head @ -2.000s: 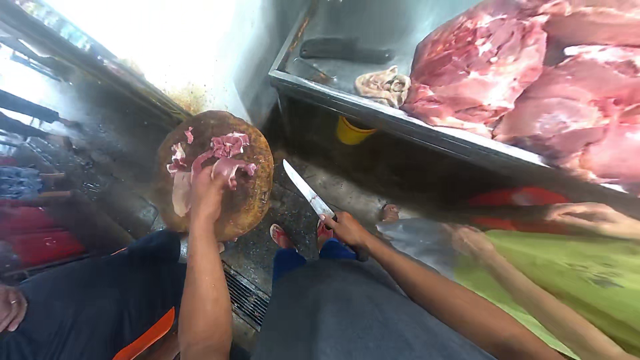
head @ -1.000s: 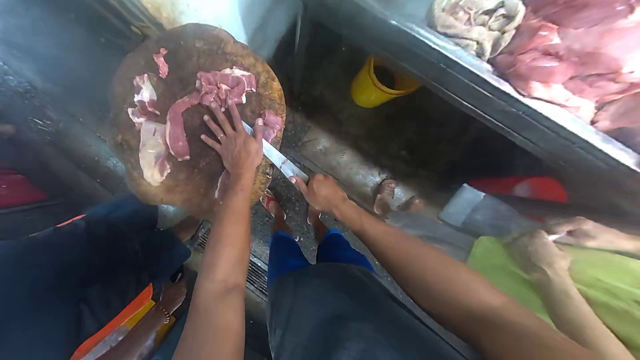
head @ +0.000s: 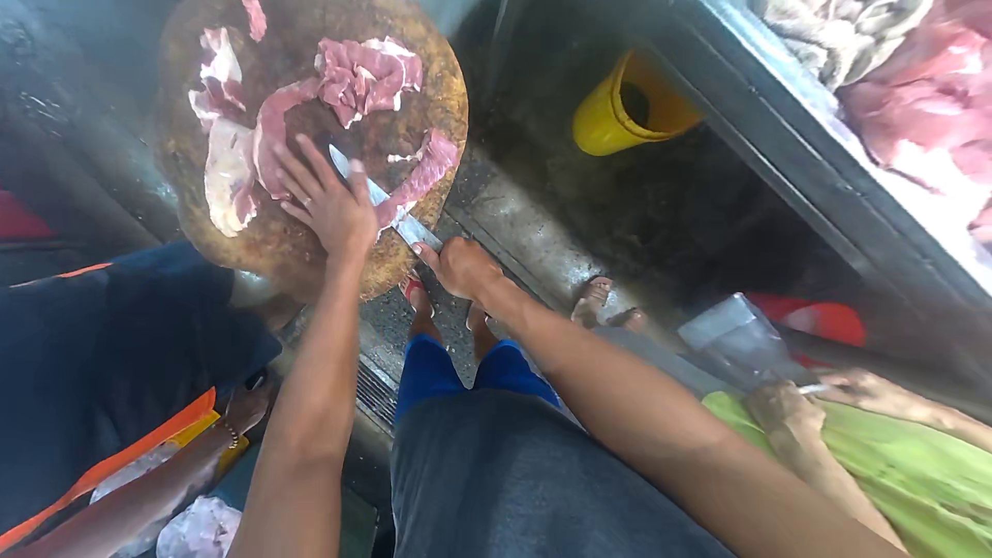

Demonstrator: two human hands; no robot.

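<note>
A round wooden chopping block (head: 310, 256) bears several pieces of raw meat. My left hand (head: 337, 205) lies over it with fingers spread, beside a curved strip of meat (head: 271, 136); what is under the palm is hidden. My right hand (head: 465, 267) is closed around the handle of a knife (head: 418, 230), whose blade points up and left, close by my left thumb. A narrow strip of meat (head: 422, 174) lies against the blade on the right. Further up is a crumpled heap of meat (head: 368, 77), and on the left a pale, fatty piece (head: 229, 174).
A metal counter (head: 814, 155) at the upper right holds large raw meat (head: 930, 116) and a cloth (head: 849, 35). Under it stands a yellow bucket (head: 628, 112). A person in green (head: 914, 465) is at the right, a person in dark clothing (head: 116, 356) at the left.
The knife, away from the block two seconds ago, is now over its edge beside my left hand. My left hand has left the meat heap. The view has moved nearer the block.
</note>
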